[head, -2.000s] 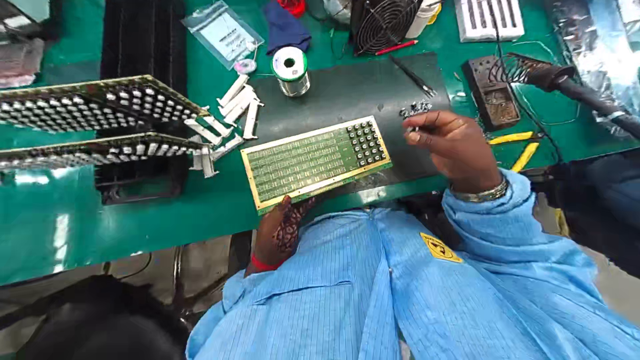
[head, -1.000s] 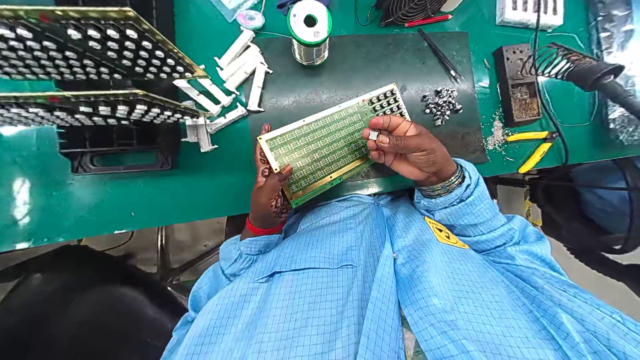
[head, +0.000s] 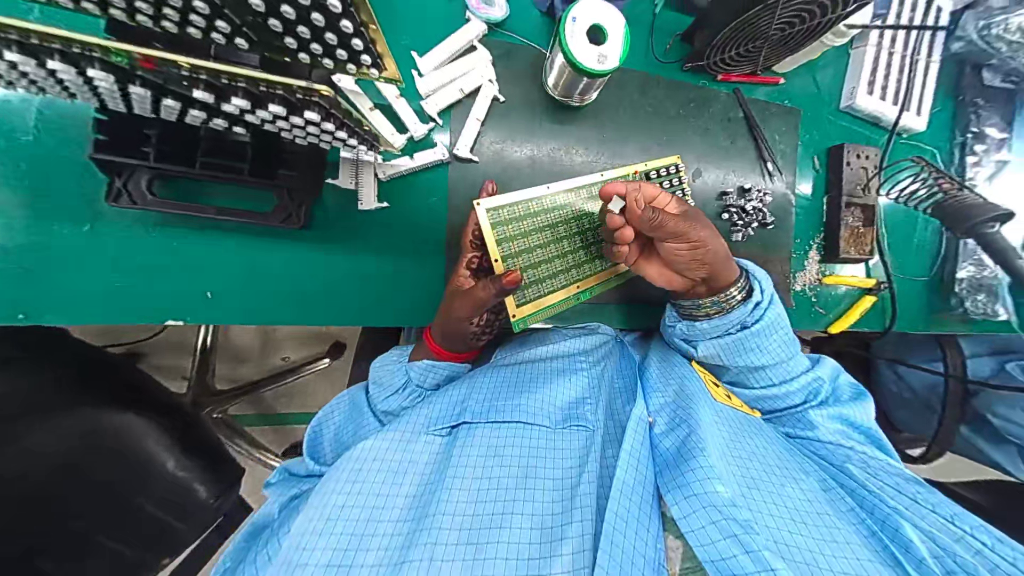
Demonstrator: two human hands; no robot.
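My left hand [head: 478, 284] grips the left end of a green printed circuit board [head: 552, 240] with gold edges, thumb on its face. Round black-and-silver components [head: 666, 172] stand in rows at the board's right end, partly hidden by my right hand [head: 660, 232]. Between thumb and fingertips, my right hand pinches a small component [head: 616, 205] with a pale square face, held over the board. A pile of loose small capacitors [head: 746, 212] lies on the dark mat [head: 640, 120] right of that hand. Tweezers [head: 758, 134] lie behind the pile.
A solder wire spool [head: 586, 52] stands at the back of the mat, white plastic card guides [head: 452, 72] to its left. Populated boards [head: 192, 72] stand in a black rack [head: 208, 188] at left. On the right are a soldering iron holder [head: 944, 196], a sponge tray [head: 850, 204] and yellow-handled cutters [head: 854, 304].
My right hand, beside the capacitor pile two seconds ago, has moved left over the board with a small component in its fingertips. The left hand still holds the board. The view has shifted.
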